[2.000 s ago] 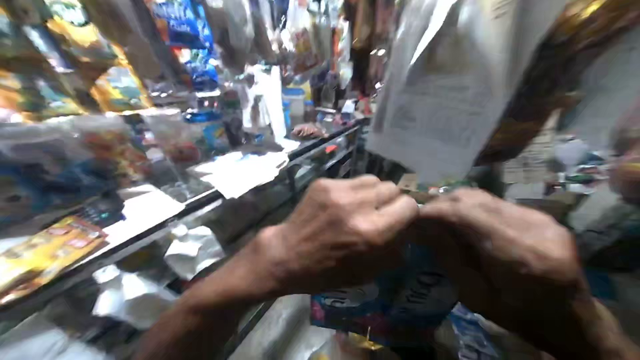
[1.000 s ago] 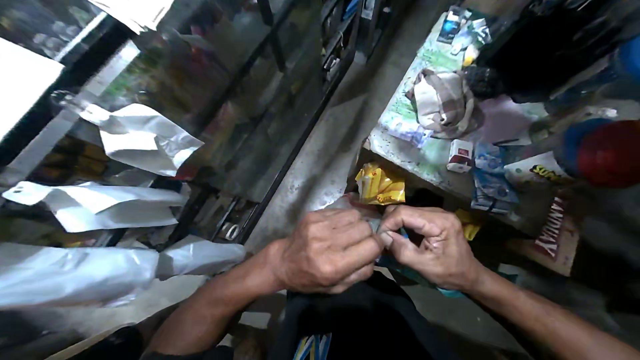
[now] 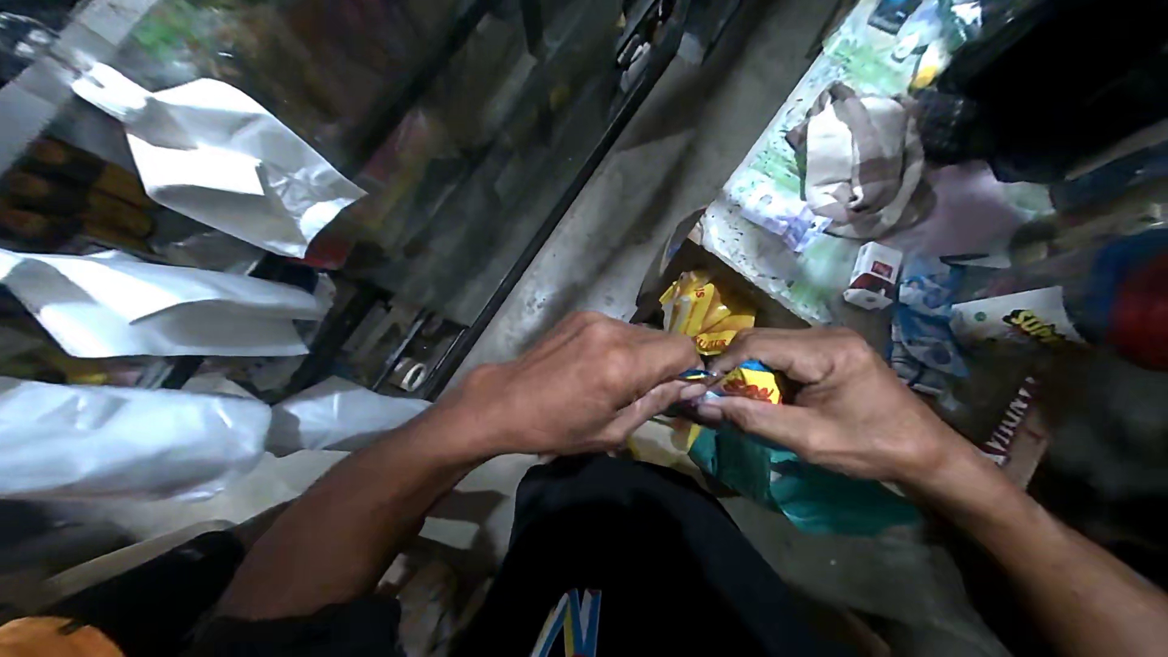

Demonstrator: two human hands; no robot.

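Observation:
A small yellow and blue wrapped packet (image 3: pixel 750 382) is pinched between the thumb and fingers of my right hand (image 3: pixel 835 401). My left hand (image 3: pixel 584 388) meets it from the left, its thumb and index finger closed on the packet's blue end. The fingertips of both hands almost touch, above my dark-clothed lap. Just beyond them lies a crumpled yellow plastic wrapper (image 3: pixel 707 310). Beneath my right hand is a green plastic bag (image 3: pixel 803 488). What the packet holds is hidden.
White plastic bags (image 3: pixel 224 155) hang at the left by a dark-framed glass display case (image 3: pixel 456 182). At the right, a low table (image 3: pixel 766 219) carries a bundled cloth (image 3: pixel 862 164), a small white and red box (image 3: pixel 873 276) and blue packets (image 3: pixel 923 315). Concrete floor (image 3: pixel 630 201) runs between.
The view has swung down from the shelves and counter to my lap and the floor. Since a second ago, my hands have parted slightly, and the yellow and blue packet now shows between them.

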